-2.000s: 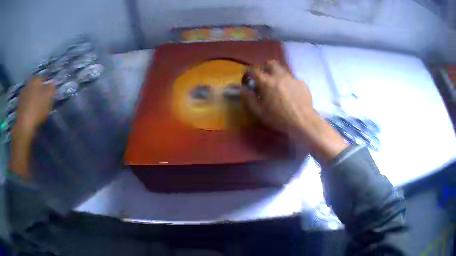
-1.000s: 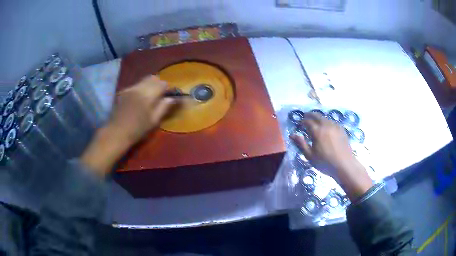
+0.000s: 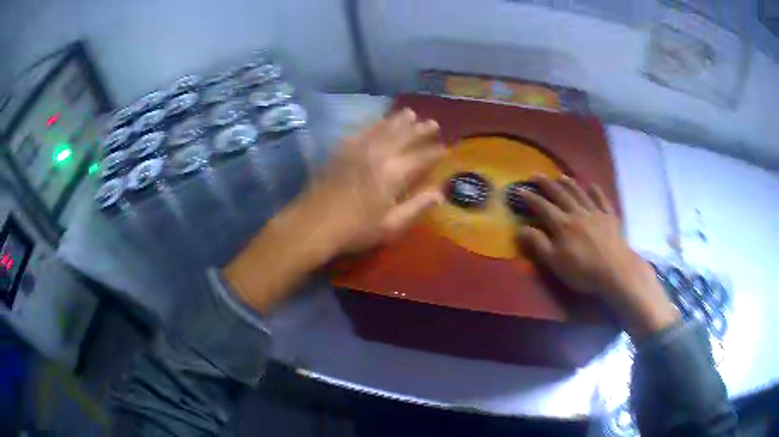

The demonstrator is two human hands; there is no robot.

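Observation:
The red-brown box [image 3: 478, 290] stands in front of me with a yellow-orange disc [image 3: 478, 235] in its top. Two dark round ring shapes lie side by side on the disc, a left ring [image 3: 468, 189] and a right ring [image 3: 523, 198]. My left hand [image 3: 376, 183] is blurred over the box's left part, left of the left ring, fingers apart, with nothing visible in it. My right hand [image 3: 581, 235] is over the disc's right part. Its fingertips are at the right ring and partly cover it; a firm grip cannot be told.
A tall clear tray stack [image 3: 213, 196] with rows of bearings on top stands at left. A low tray of bearings [image 3: 696, 294] lies at right, partly behind my right arm. Control units [image 3: 55, 149] with green and red lights are at far left. A strip [image 3: 504, 90] lies behind the box.
The view has turned left. My right hand has moved from the right tray onto the disc. My left hand has drawn back from the left spot, where a ring now shows uncovered.

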